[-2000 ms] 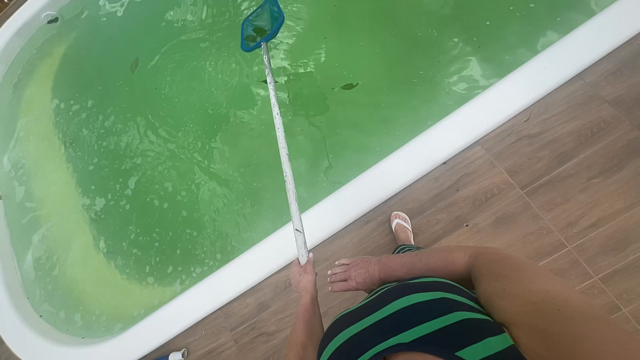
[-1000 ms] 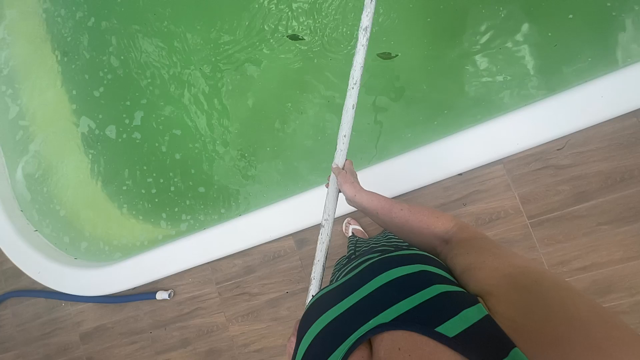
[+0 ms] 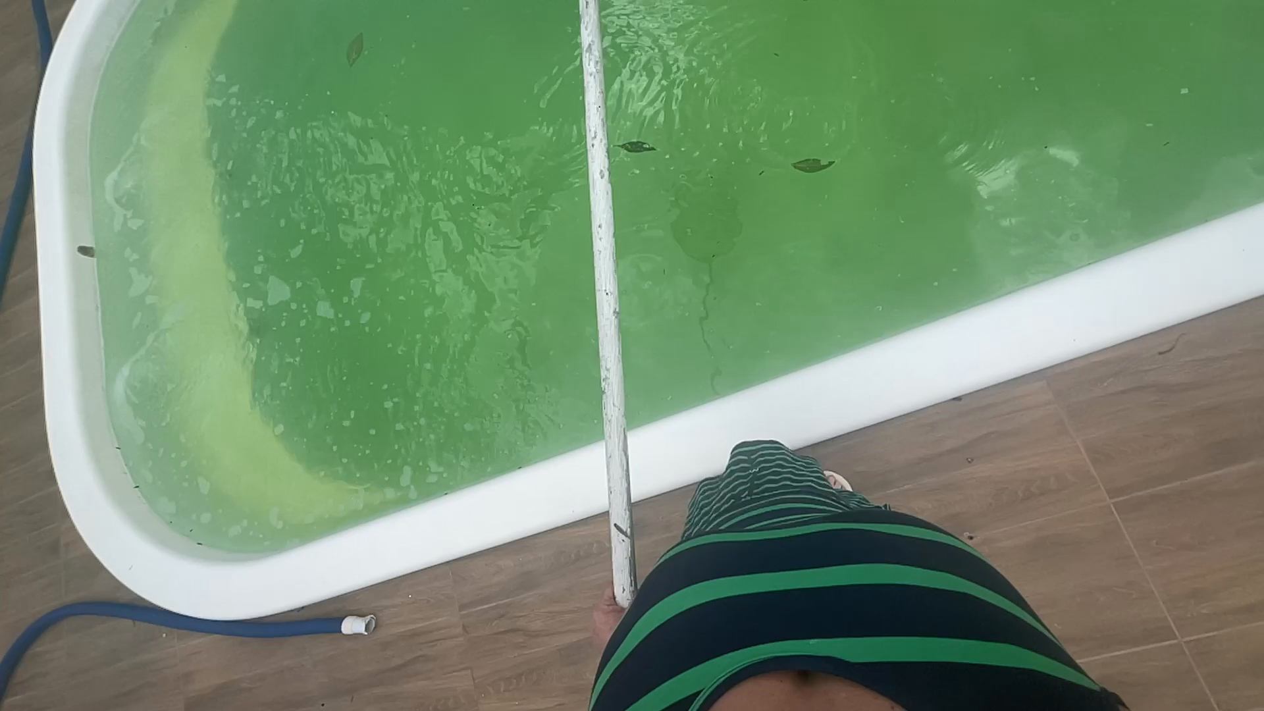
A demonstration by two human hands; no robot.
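Observation:
My left hand (image 3: 607, 614) grips the lower end of a long white pole (image 3: 604, 296) with worn, chipped paint, beside my striped dress; the dress hides part of the hand. From there the pole crosses the white pool rim (image 3: 839, 395) and reaches over the green water (image 3: 454, 296) past the top of the view, so its far end is out of sight. My right hand is not in view. Dark leaves lie in the water, one (image 3: 637, 146) just right of the pole, another (image 3: 813, 165) farther right and a third (image 3: 355, 49) at the upper left.
A blue hose (image 3: 247, 627) with a white end cuff (image 3: 358, 624) lies on the wood-look floor (image 3: 513, 612) by the pool's rounded corner. More blue hose (image 3: 22, 188) runs along the left edge. My foot (image 3: 837, 481) stands near the rim, mostly hidden by the dress.
My right hand, on the pole one second ago, has let go and left the view. The blue net at the pole's far end, seen two seconds ago, is out of view.

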